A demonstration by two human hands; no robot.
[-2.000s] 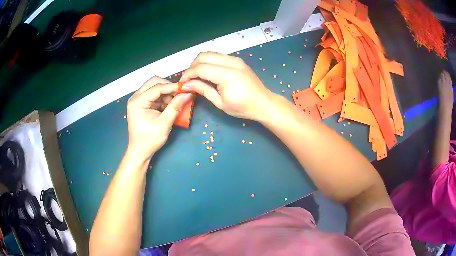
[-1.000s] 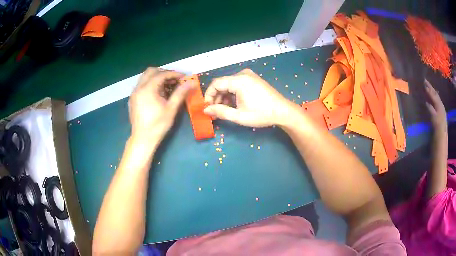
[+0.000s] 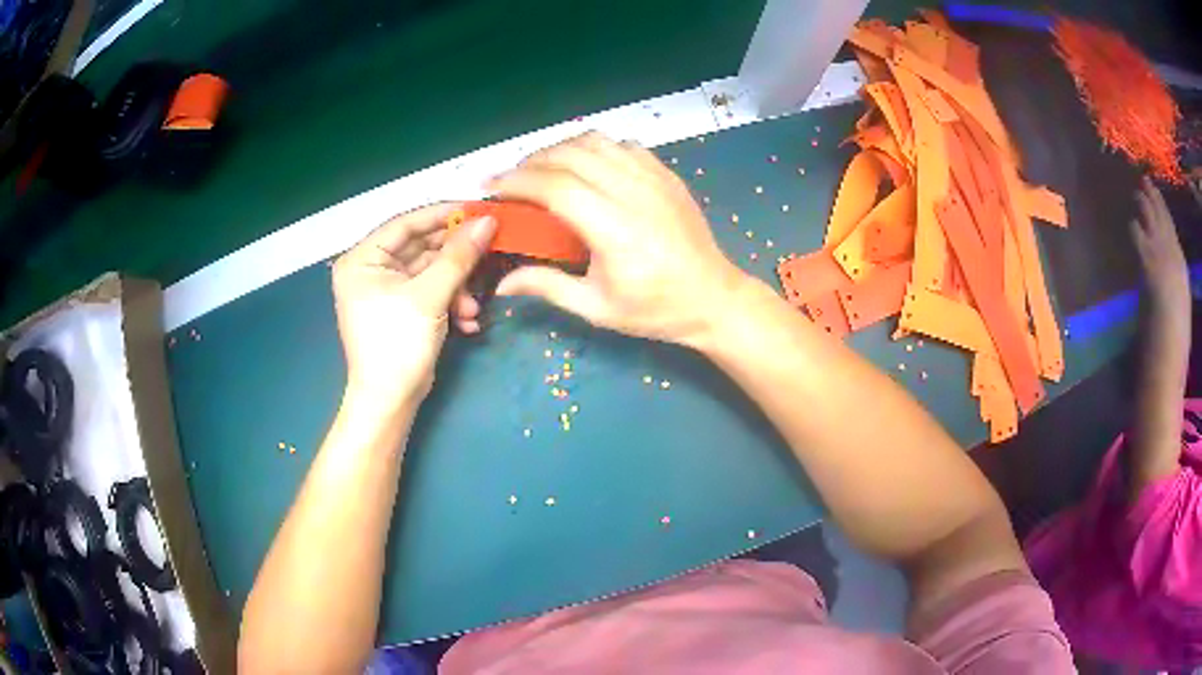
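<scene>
An orange strap (image 3: 527,231) lies across between my two hands, above the green bench near the pale rail. My left hand (image 3: 411,284) pinches its left end between thumb and fingers. My right hand (image 3: 620,237) is around its right end, with the fingers over it and the thumb below; that end is hidden in the palm. Something dark shows under the strap between the hands, too unclear to name.
A pile of orange straps (image 3: 943,198) lies at right, finer orange scraps (image 3: 1120,99) beyond. Tiny plugs dot the green bench (image 3: 633,488). A carton (image 3: 161,435) of black rings stands left. A black unit with an orange loop (image 3: 195,102) is on the belt. Another person's arm (image 3: 1163,330) shows right.
The strap has turned from hanging down to lying nearly sideways. My right hand has moved up and left, from beside the strap onto its right end.
</scene>
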